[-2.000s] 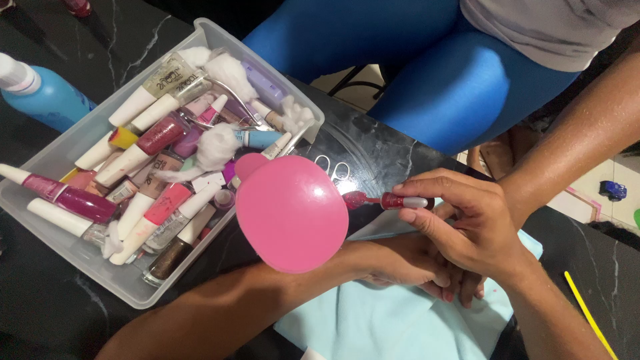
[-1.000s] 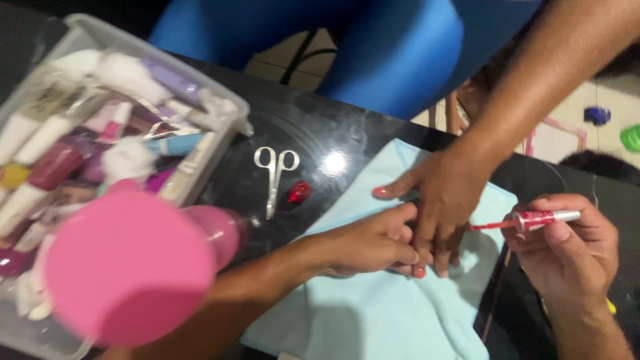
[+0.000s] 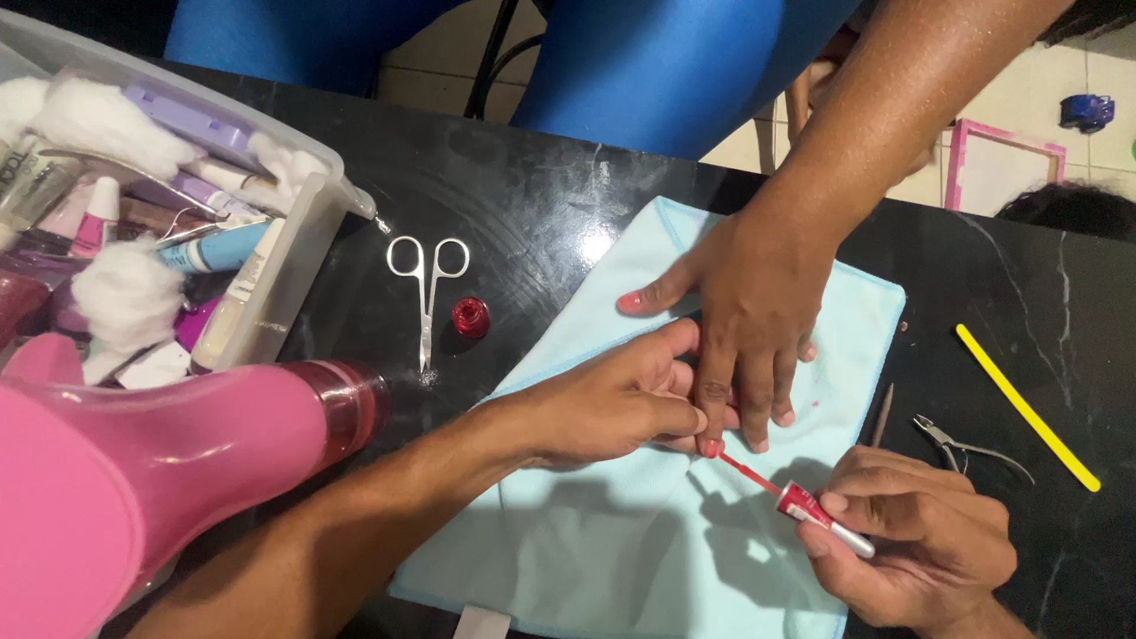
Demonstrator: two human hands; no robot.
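Below the middle, my left hand (image 3: pixel 621 399) holds the index finger of another person's hand (image 3: pixel 763 293), which lies palm down over a light blue cloth (image 3: pixel 586 550). Between finger and thumb, my right hand (image 3: pixel 914 532) grips a nail polish brush (image 3: pixel 803 510) by its red and silver cap. The bristle tip touches that index fingernail, which is red. The person's thumbnail is red too; the other visible nails look unpainted. An open red nail polish bottle (image 3: pixel 470 317) stands left of the cloth, beside small metal scissors (image 3: pixel 428 293).
A plastic bin (image 3: pixel 306 257) of polish bottles and cotton stands at the left. A pink lamp or dryer-like object (image 3: pixel 222 426) covers the lower left. Right of the cloth lie a wooden stick (image 3: pixel 883 415), cuticle nippers (image 3: pixel 963 448) and a yellow strip (image 3: pixel 1025 404) on the black table (image 3: pixel 1003 266).
Two seconds ago the brush was near the bottle, left of my right hand. It was right of the person's fingers one second ago and now touches the index fingernail.
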